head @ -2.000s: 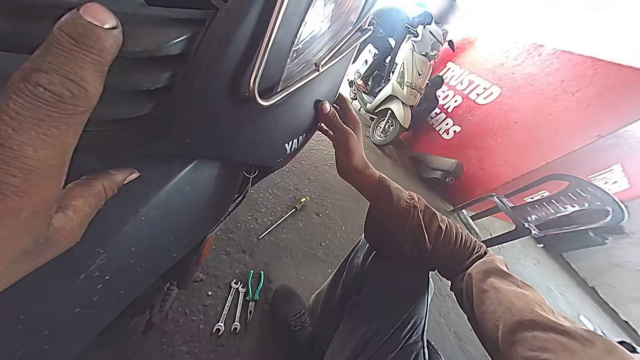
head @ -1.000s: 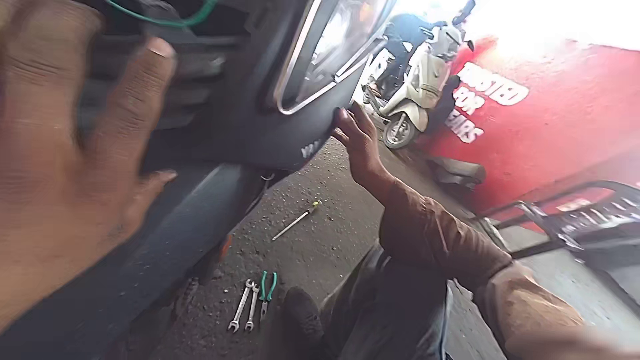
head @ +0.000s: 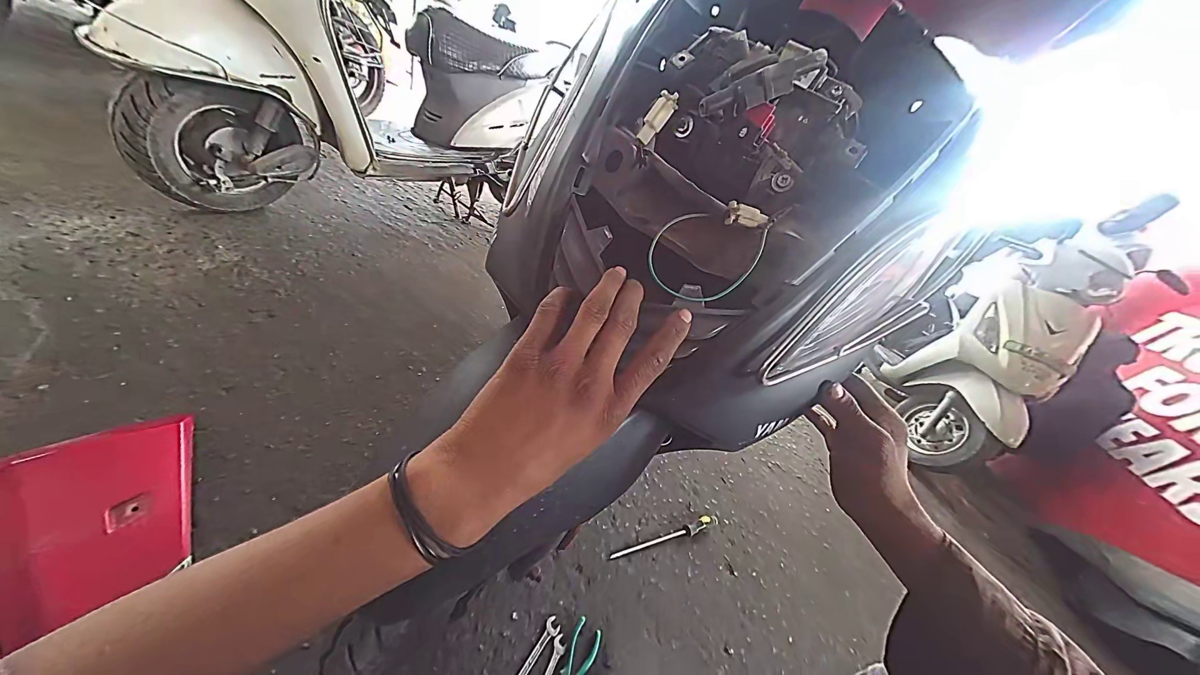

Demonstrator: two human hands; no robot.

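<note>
My left hand [head: 572, 375], with a dark band on the wrist, lies palm down on the lower front of a dark grey scooter's front panel [head: 694, 403]. Its fingers are spread, the tips by the opening. Above them a thin green wire loop [head: 653, 267] hangs near a pale connector [head: 747, 215]. More connectors and wiring [head: 769, 89] are exposed inside. My right hand [head: 867, 436], below a brown sleeve, touches the panel's lower edge beneath the headlight [head: 844, 305] with its fingertips; part of its grip is hidden.
On the ground lie a screwdriver [head: 656, 541], wrenches [head: 544, 647] and green-handled pliers [head: 589, 649]. A red panel [head: 94, 534] is at left. A cream scooter [head: 216, 122] stands behind at upper left, another [head: 1012, 347] at right by a red lettered wall [head: 1153, 412].
The view has shifted widely, bringing the exposed wiring and red panel into sight. My left hand, blurred over the grille a second ago, is now at the opening's lower edge. My right hand stays beneath the headlight.
</note>
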